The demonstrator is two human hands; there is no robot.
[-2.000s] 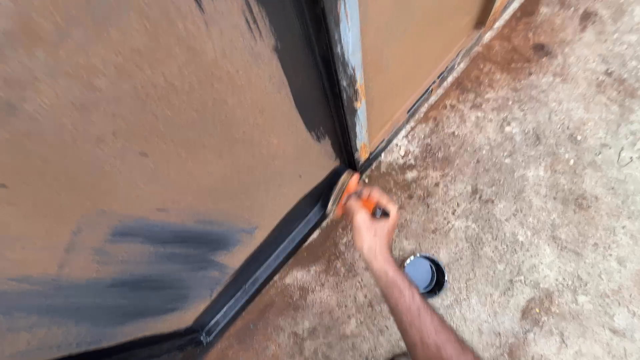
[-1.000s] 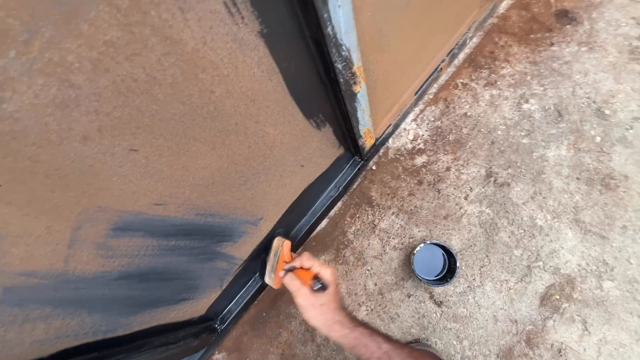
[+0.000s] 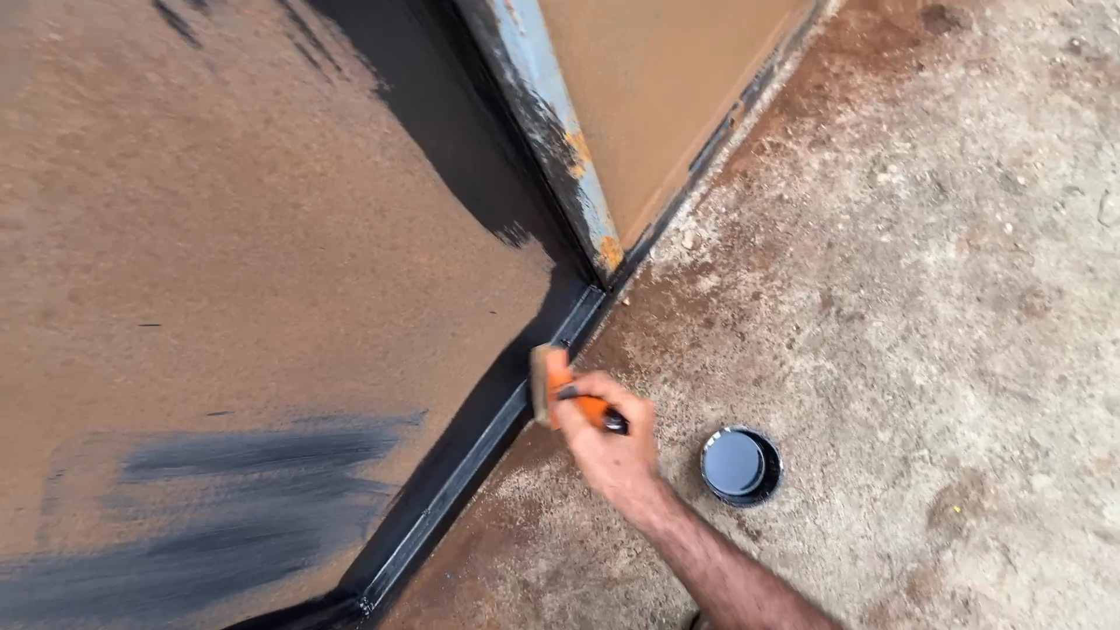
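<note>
My right hand (image 3: 612,429) grips the orange handle of a flat paintbrush (image 3: 553,385), whose bristles touch the black-painted bottom frame rail (image 3: 464,468) of a brown metal panel (image 3: 289,262). Black paint covers the rail and the panel's edges, with thin dark strokes on the lower left of the panel. Right of my hand, a round can of dark paint (image 3: 735,465) stands on the ground. My left hand is out of view.
A metal upright (image 3: 560,131), partly light blue with rust spots and black smears, meets the rail's upper end. Behind it is another brown panel (image 3: 665,96). Rough concrete ground (image 3: 919,306), stained with reddish dirt, lies to the right.
Over the last second, my right hand has moved the brush up along the rail, toward the corner by the upright. Earlier it moved down the rail from that corner.
</note>
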